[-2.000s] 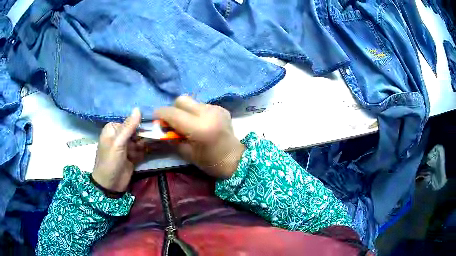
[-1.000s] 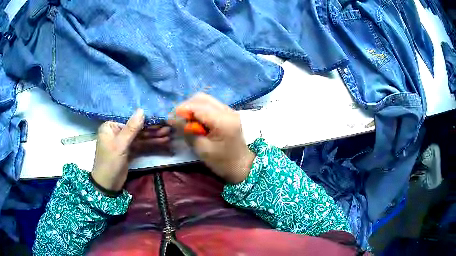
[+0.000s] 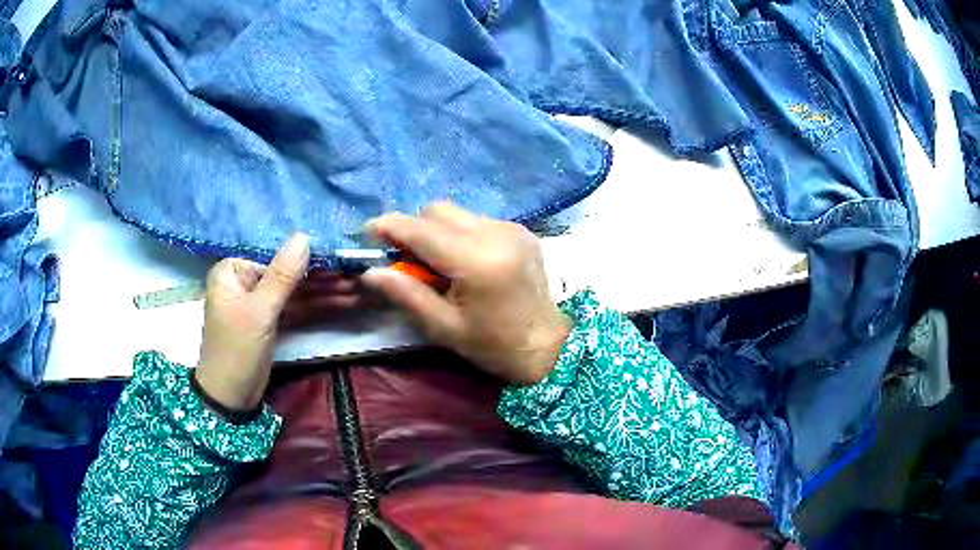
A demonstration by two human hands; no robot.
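Note:
A blue denim shirt (image 3: 312, 129) is spread in front of me, its curved dark hem (image 3: 172, 236) towards me. My left hand (image 3: 249, 322) pinches the hem between thumb and fingers. My right hand (image 3: 473, 290) holds thread snips with orange grips (image 3: 417, 271). Their metal blades (image 3: 361, 256) point left and lie at the hem, a little right of my left thumb. The fingers under the hem are shadowed and partly hidden. No loose threads can be made out clearly.
The white worktable (image 3: 666, 242) has its front edge close to my body. Another denim shirt (image 3: 827, 118) with yellow-orange embroidery (image 3: 811, 116) lies at the right and hangs over the edge. More denim (image 3: 22, 279) lies at the left. A blue bin rim (image 3: 844, 460) shows below right.
My right hand first moved right with the snips, off the hem, and now the blades are back at the hem. The shirt's folds have shifted slightly. My left hand has hardly moved.

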